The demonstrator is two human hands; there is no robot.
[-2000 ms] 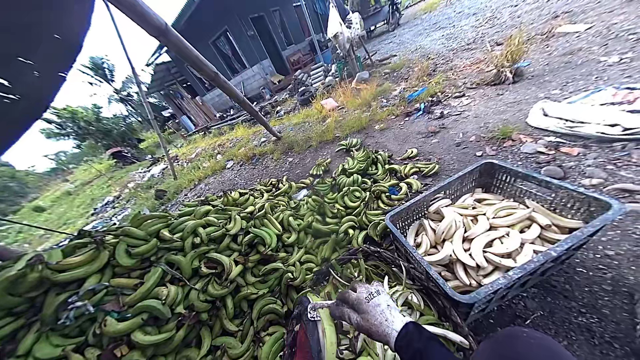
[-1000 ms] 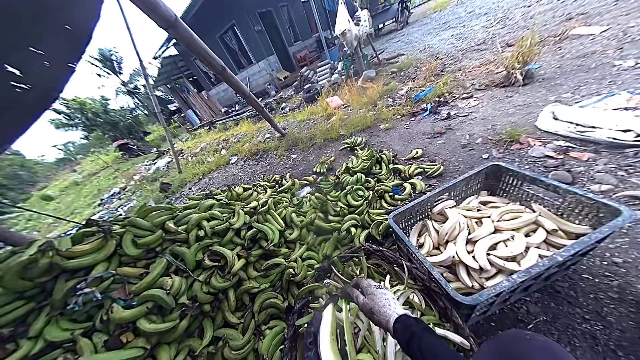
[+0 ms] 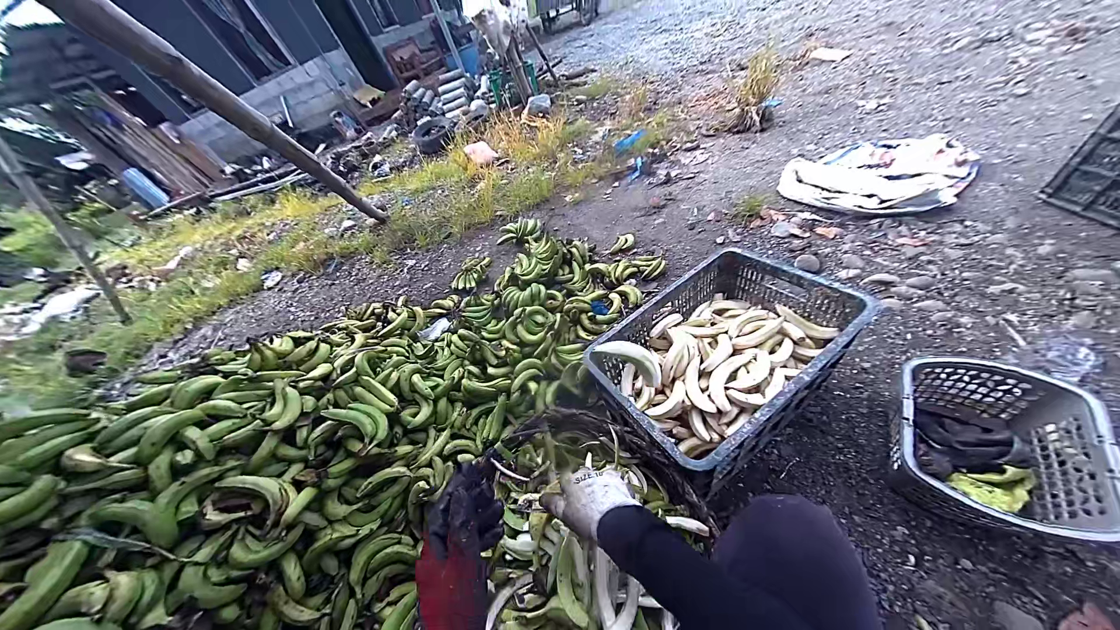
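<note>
My left hand [image 3: 465, 512], in a dark glove with a red cuff, hovers at the left side of a basket of peels [image 3: 569, 573]; no fruit shows in it. My right hand [image 3: 595, 500], in a whitish glove, is just right of it over the peels, fingers curled; whether it grips something is unclear. Green bananas or plantains [image 3: 350, 437] form a large heap on the left. Many peeled ones [image 3: 726, 367] fill part of a dark plastic crate [image 3: 744, 446]. A single peeled fruit [image 3: 632, 359] is at the crate's left rim, resting or in the air.
A grey plastic basket [image 3: 1006, 516] with dark and yellow-green cloth stands at the right. Behind lie a white sack [image 3: 879, 175] and part of another crate [image 3: 1089, 175] on gravel. A wooden pole [image 3: 236, 114] slants across the upper left. My knee [image 3: 801, 551] is beside the crate.
A peeled fruit seen at the bottom by the peels one second ago is no longer there; one now shows at the crate's left rim. My left hand has come into view. The view has shifted right.
</note>
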